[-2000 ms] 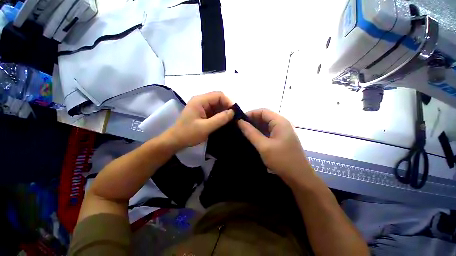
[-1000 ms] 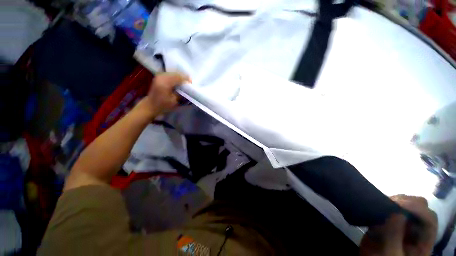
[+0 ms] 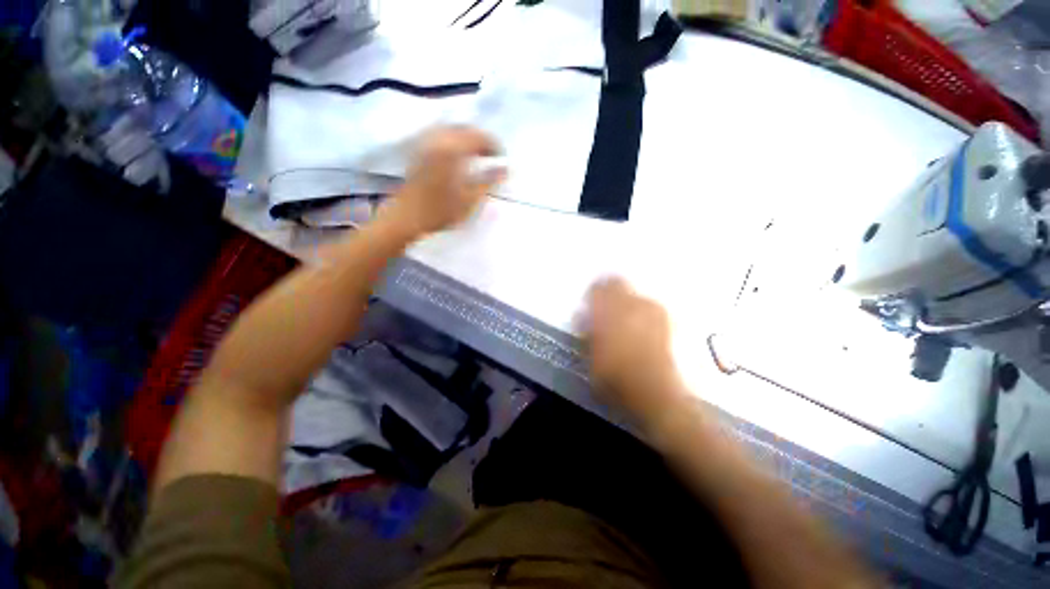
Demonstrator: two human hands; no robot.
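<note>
White cut pieces [image 3: 345, 132] with black edging lie on the white table at the upper left. A black strip [image 3: 614, 144] lies along their right side. My left hand [image 3: 451, 178] is over the right part of the white pieces, blurred; its fingers are partly lost in glare, and whether it holds anything is unclear. My right hand [image 3: 622, 334] is over the table's front part, blurred, its fingertips washed out. Black fabric [image 3: 576, 466] lies in my lap, below the table edge.
The sewing machine head [image 3: 956, 230] is at the right. Black shears [image 3: 967, 489] and dark offcuts [image 3: 1027, 489] lie right of the needle area. A tape scale [image 3: 495, 328] runs along the front edge. A water bottle [image 3: 184, 104] is at the upper left, a red basket [image 3: 904, 63] behind.
The pale piece with a black band, earlier stretched between my hands, is no longer held out. My right hand has moved up and left over the table. The view has shifted back toward the machine.
</note>
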